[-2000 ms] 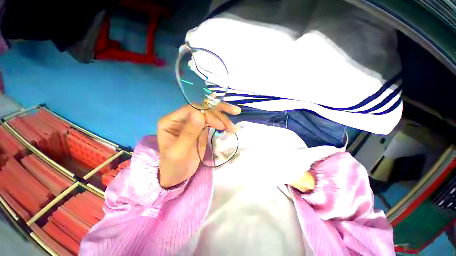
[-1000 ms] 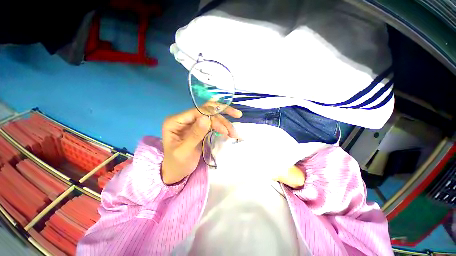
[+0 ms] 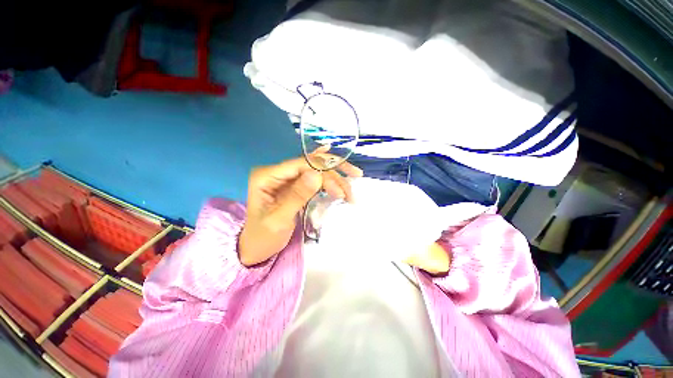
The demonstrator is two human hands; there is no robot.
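Observation:
My left hand (image 3: pixel 284 203) pinches thin-framed eyeglasses (image 3: pixel 302 140) near the bridge, with the frame roughly upright. One round lens stands above the fingers against the white garment with navy stripes (image 3: pixel 443 88) on the lap. The other lens is below the fingers, largely covered by the white shirt hem (image 3: pixel 376 214). My right hand (image 3: pixel 434 258) is under the raised hem; only part of it near the cuff shows, and its fingers are hidden in the cloth. Both arms wear a pink striped smock (image 3: pixel 214 295).
Red plastic crates (image 3: pixel 111 229) stand in a metal-framed rack at the left. A red frame (image 3: pixel 173 85) is on the blue floor at upper left. A red-edged stand (image 3: pixel 620 258) is at the right, beside pale boxes (image 3: pixel 583 207). A bench edge (image 3: pixel 627 52) crosses the upper right.
My left hand and the eyeglasses have shifted right. The lower lens, fully visible two seconds ago, is now largely behind the white hem. My right hand has moved slightly left and up with the cloth.

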